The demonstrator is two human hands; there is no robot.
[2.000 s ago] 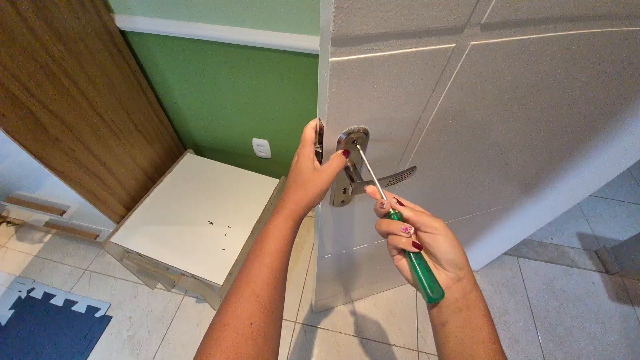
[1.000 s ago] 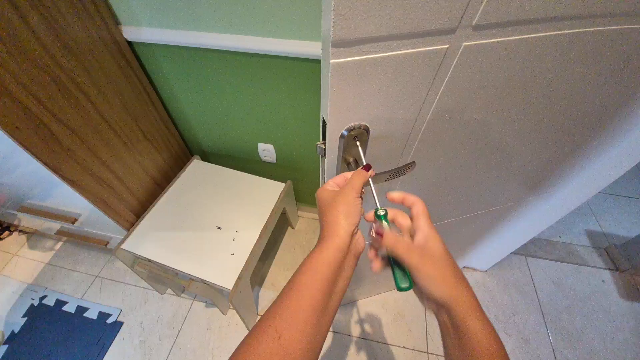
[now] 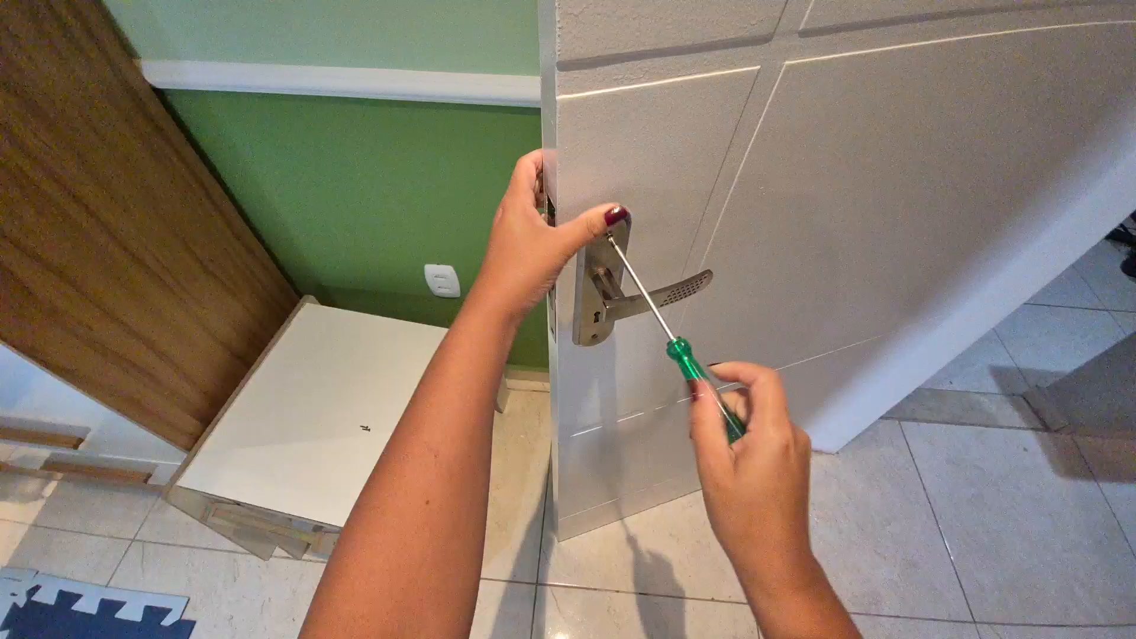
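Note:
My right hand [image 3: 753, 444] grips the green handle of a screwdriver [image 3: 682, 351], whose shaft slants up and left. Its tip meets the upper end of the metal door handle plate [image 3: 587, 302], by a screw position. From that plate a lever handle [image 3: 670, 295] points right. My left hand [image 3: 532, 240] clasps the edge of the white door [image 3: 657, 169], thumb resting on the top of the plate and fingers behind the edge, partly hidden.
A low white-topped table [image 3: 311, 390] stands at left with small dark pieces [image 3: 365, 429] on it. Behind are a wood panel [image 3: 115, 204] and a green wall with an outlet [image 3: 442, 280]. A foam mat [image 3: 89, 612] lies on the tiled floor.
My left hand has moved up from the screwdriver shaft below the plate to the door edge and the plate's top. The screwdriver remains in my right hand, its tip at the plate.

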